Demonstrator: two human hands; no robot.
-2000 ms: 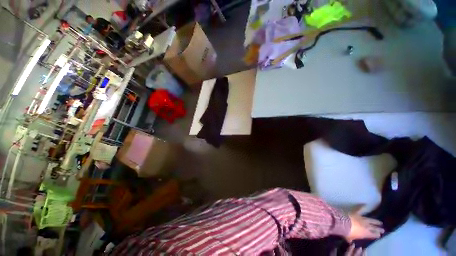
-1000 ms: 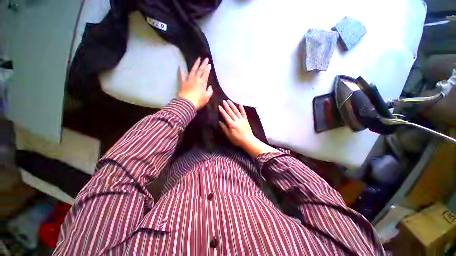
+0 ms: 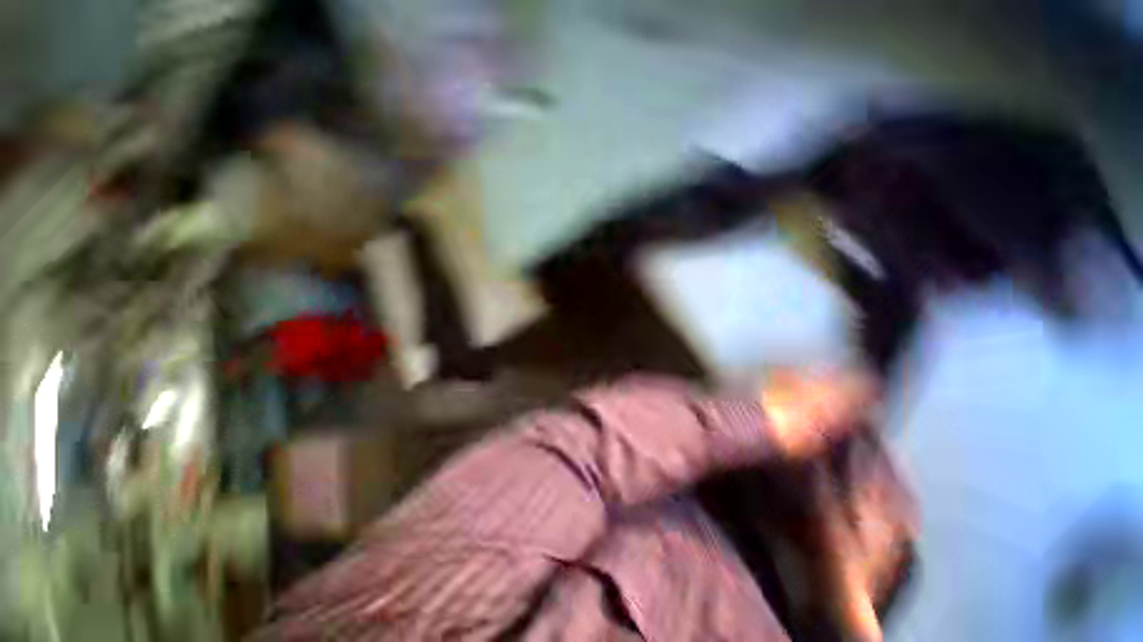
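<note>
The frame is heavily blurred by head motion. A dark garment (image 3: 965, 188) lies over the white ironing table (image 3: 1003, 439), with a pale label (image 3: 855, 247) near an opening. My left hand (image 3: 815, 408), at the end of a striped sleeve, is on the dark cloth at the table edge near my body. My right hand (image 3: 865, 546) is just below it, also at the dark cloth. The fingers of both hands are too blurred to tell whether they grip the cloth.
A pale green-grey worktable (image 3: 602, 138) stands beyond the ironing table. A pale board (image 3: 501, 307) with a dark piece (image 3: 445, 295) lies left of it. A red bundle (image 3: 328, 347) and a box (image 3: 320, 483) are on the left. A dark blurred shape is at lower right.
The view has swung left and blurred since one second ago. The iron and grey cloth pieces are no longer distinct. Both hands remain at the dark cloth, closer together in the picture.
</note>
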